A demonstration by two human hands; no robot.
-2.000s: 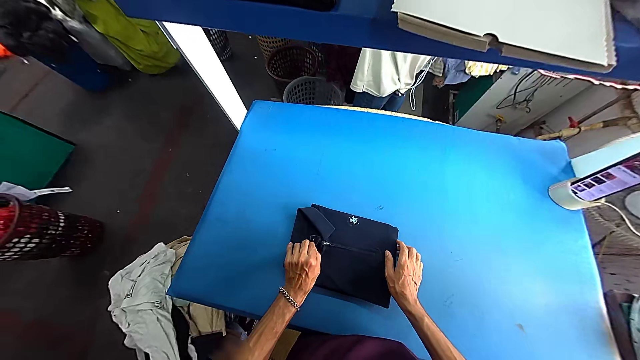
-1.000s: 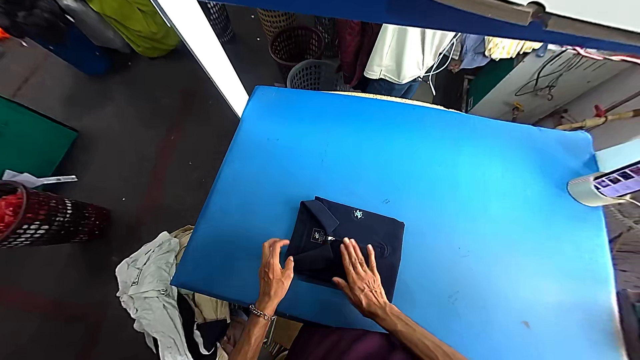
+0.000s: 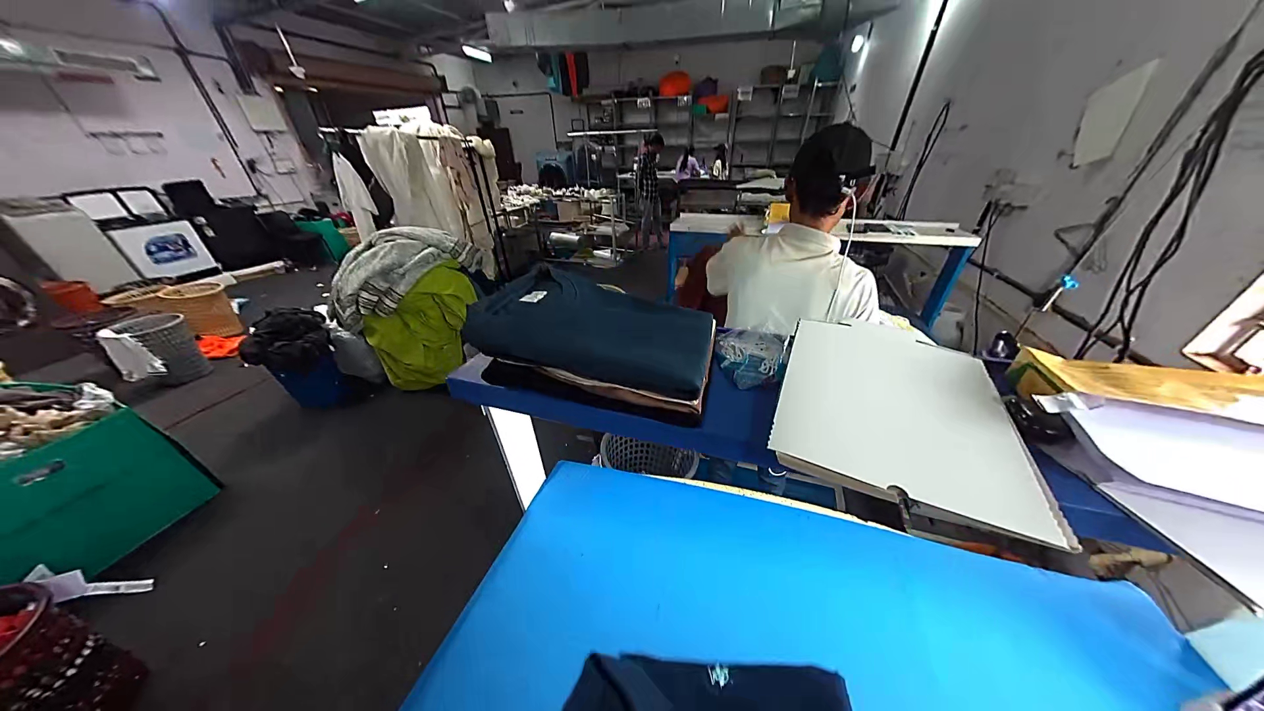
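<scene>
A dark navy folded garment [image 3: 760, 686] with a collar and a small light emblem lies on the blue-covered table [image 3: 691, 563]; only its far part shows at the bottom edge. Neither my left hand nor my right hand is in the picture, so what they hold or touch cannot be seen. Beyond the table, a stack of folded dark garments [image 3: 602, 336] rests on a blue shelf [image 3: 736, 420], beside a clear plastic bag [image 3: 750, 355] and large white boards [image 3: 908, 425].
A co-worker in a white shirt [image 3: 795, 276] is behind the shelf, facing away. Papers [image 3: 1175, 444] lie at the right. On the left are a green container [image 3: 99, 494], a red-brown basket [image 3: 59, 652], piled cloth [image 3: 420, 316] and a grey basket [image 3: 163, 346].
The view has swung up sharply toward the room. My hands, which were on the folded navy garment, have left the picture.
</scene>
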